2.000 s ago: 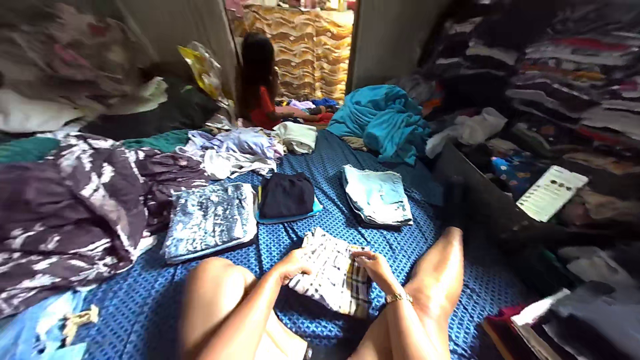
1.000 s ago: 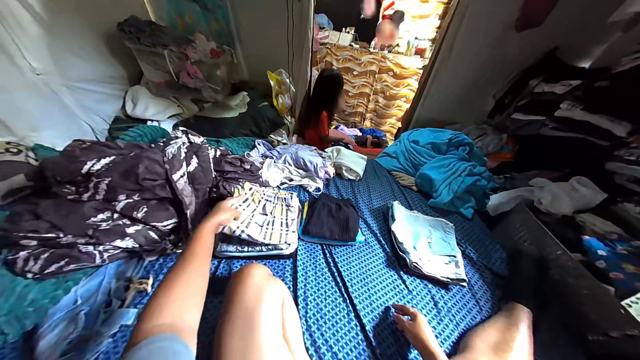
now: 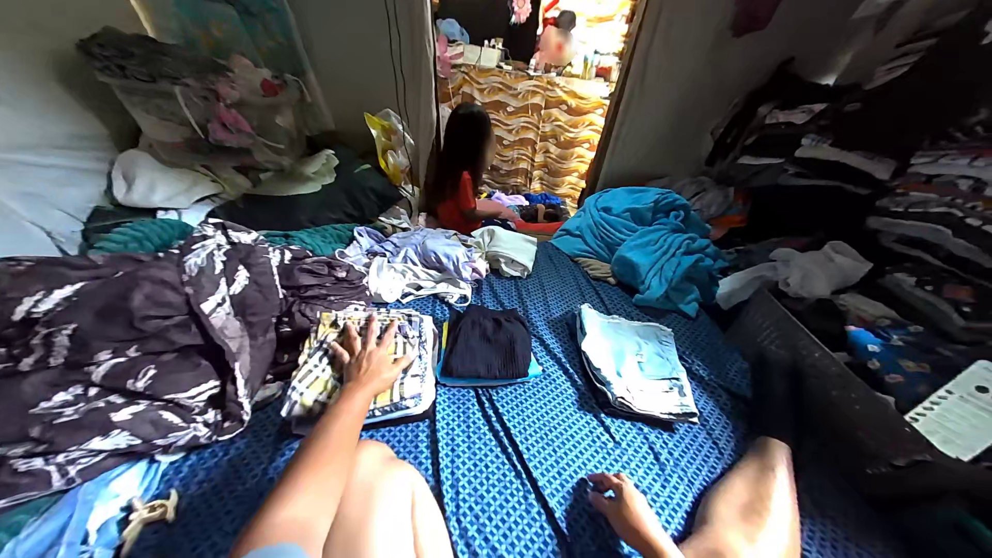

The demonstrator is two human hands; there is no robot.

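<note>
My left hand (image 3: pixel 372 360) lies flat with spread fingers on a folded plaid garment (image 3: pixel 318 372), which tops the left stack of folded clothes. Just right of that stack is a pile with a folded black garment (image 3: pixel 488 345) over a light blue one. Farther right sits a stack topped by folded light-blue denim (image 3: pixel 639 360). My right hand (image 3: pixel 624 504), fingers loosely curled and holding nothing, is low over the blue patterned sheet (image 3: pixel 496 480), near my bent leg.
A dark floral cloth (image 3: pixel 124 356) is heaped at left. Behind are lilac clothes (image 3: pixel 418 252), a white cloth (image 3: pixel 508 249) and a teal blanket (image 3: pixel 651 240). A person in red (image 3: pixel 463 186) sits by the doorway. A grey bin edge (image 3: pixel 829 372) and clothes piles line the right.
The plaid garment was between both my hands over my lap; it now lies on the left stack under my left hand. My right hand has let go of it. The view has shifted.
</note>
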